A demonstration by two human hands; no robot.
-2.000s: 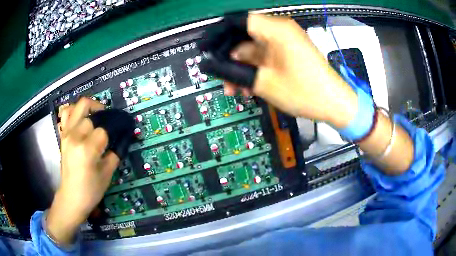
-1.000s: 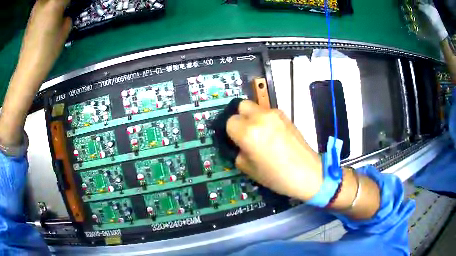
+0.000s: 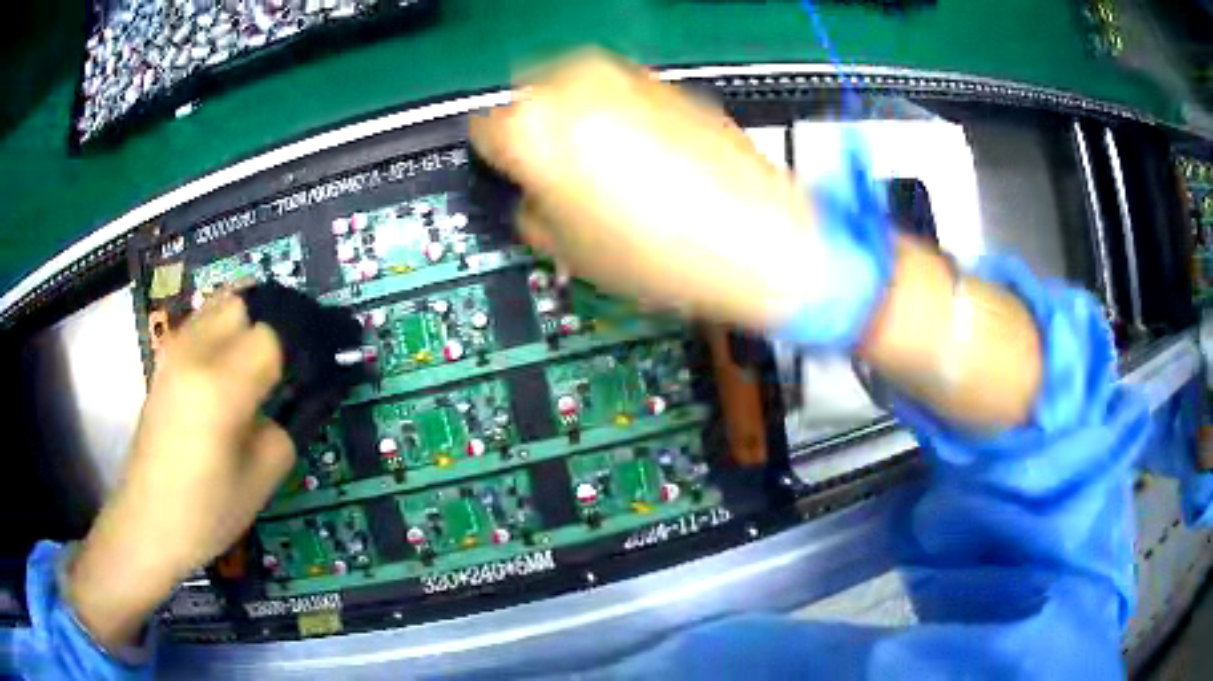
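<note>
A black carrier point(image 3: 486, 569) with white lettering holds rows of small green circuit boards point(image 3: 459, 516), which bear round white-and-red capacitors. My left hand point(image 3: 200, 446), with black finger cots, is over the left boards. A small silver capacitor point(image 3: 353, 357) shows at its fingertips, beside a second-row board. My right hand point(image 3: 639, 186), blurred, is over the top right of the carrier and hides the boards there. Its fingertips are bent down, and what they hold, if anything, is hidden.
A black bin heaped with silver capacitors point(image 3: 200, 47) lies on the green mat point(image 3: 532, 29) at upper left. Metal conveyor rails point(image 3: 931, 91) run along the carrier. A black slab point(image 3: 913, 206) lies on a white sheet point(image 3: 951, 157), partly behind my wrist. A blue sleeve shows at far right.
My left hand has come down from near the bin to the left boards, with a capacitor at its fingertips. My right hand has moved up from the right boards to the carrier's top edge.
</note>
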